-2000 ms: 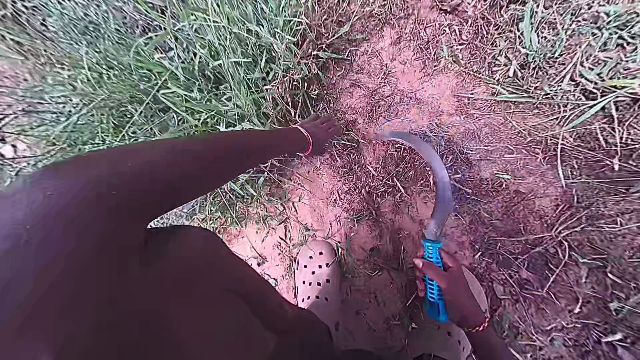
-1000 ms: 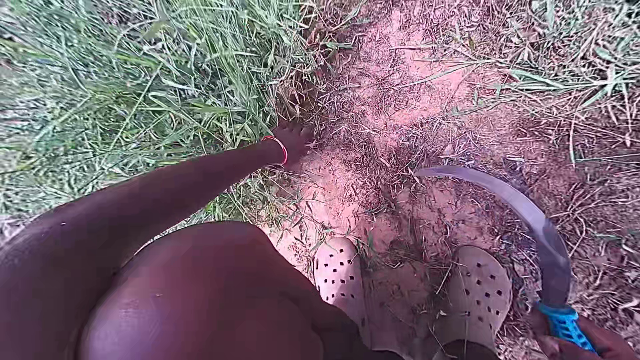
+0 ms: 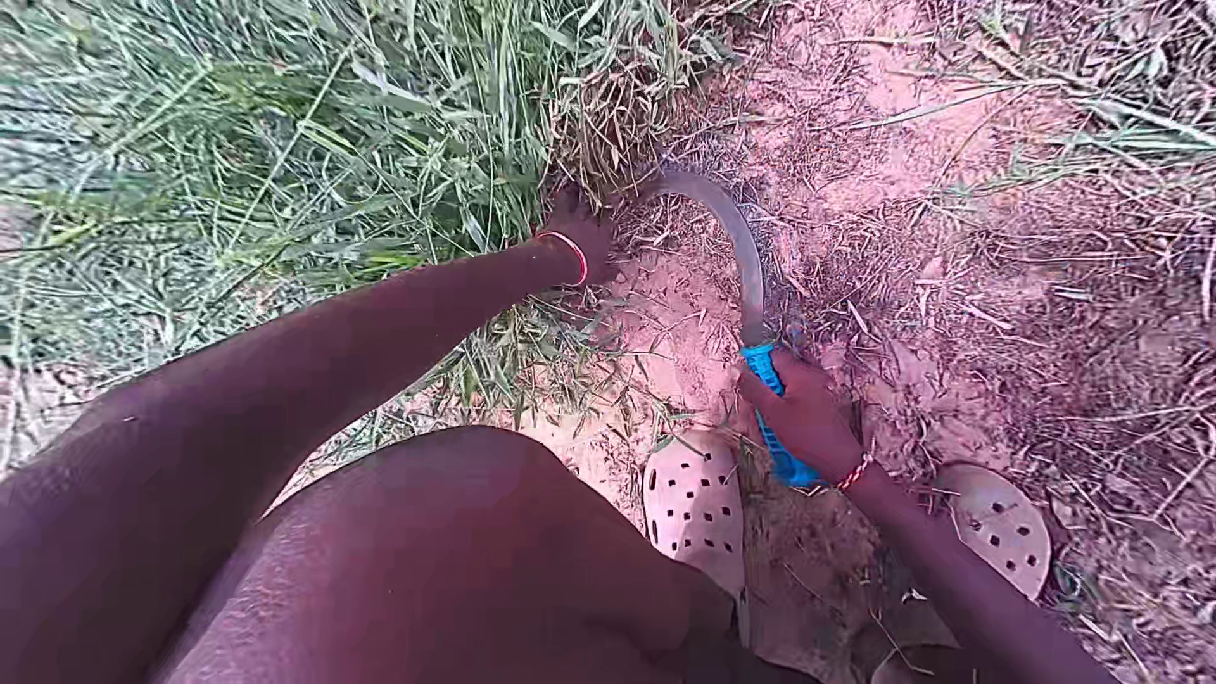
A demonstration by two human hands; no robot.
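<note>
My right hand [image 3: 807,413] is closed around the blue handle of a sickle [image 3: 741,233], right of centre. The curved metal blade arcs up and to the left, its tip reaching the base of a grass clump [image 3: 613,128] beside my left hand. My left hand [image 3: 579,228], with a red and white band at the wrist, is at the foot of that clump; its fingers are in shadow and partly hidden by stems, so its grip is unclear.
Tall green grass [image 3: 380,142] fills the upper left. Reddish soil with dry cut stems [image 3: 950,285] lies to the right. Below are my perforated clogs, the left one [image 3: 693,503] and the right one [image 3: 1002,527], with my bent knee at the lower middle.
The sickle has swung from the right side back to the left, its blade now close to my left hand. A second ago it was away at the lower right.
</note>
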